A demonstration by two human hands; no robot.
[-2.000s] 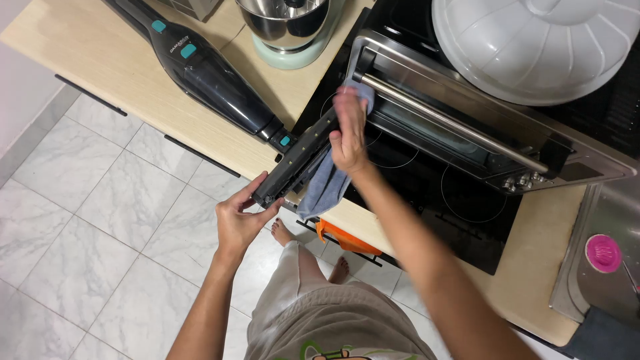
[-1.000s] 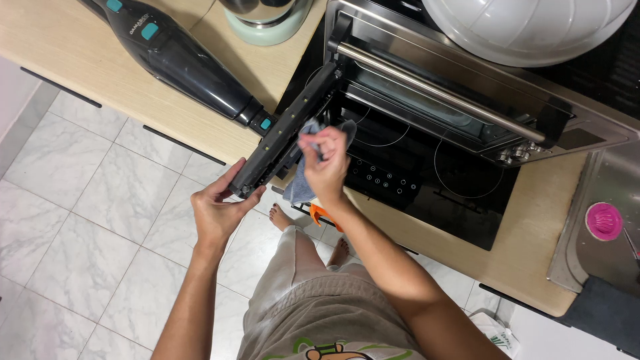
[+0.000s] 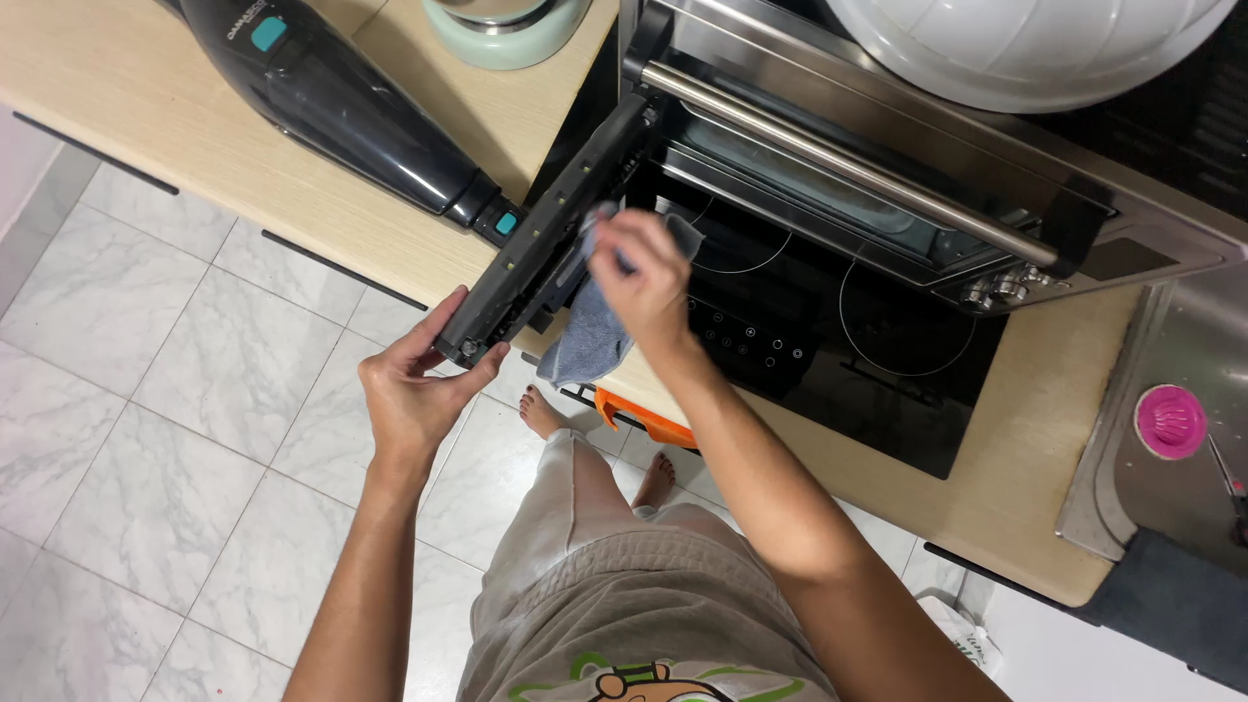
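My left hand (image 3: 421,380) grips the near end of a long black plastic part (image 3: 546,230), perhaps a vacuum's floor head, between thumb and fingers. The part slants up and away, its far end close to the steel oven's door handle. My right hand (image 3: 645,278), slightly blurred, pinches a blue-grey cloth (image 3: 588,336) against the part's right side. Most of the cloth hangs below my fingers, over the counter edge. What the fingertips touch inside the part is hidden.
A black handheld vacuum cleaner (image 3: 361,117) lies on the wooden counter (image 3: 210,146). A toaster oven (image 3: 838,156) stands over the black hob (image 3: 897,409), beside a white ribbed dome (image 3: 1033,39). A mint-green appliance base (image 3: 507,29), a steel sink (image 3: 1111,487) and a pink strainer (image 3: 1170,421) are around.
Two seconds ago my right hand lay flatter with the cloth near the part's far end; now it pinches the cloth around the part's middle. My left hand keeps its hold.
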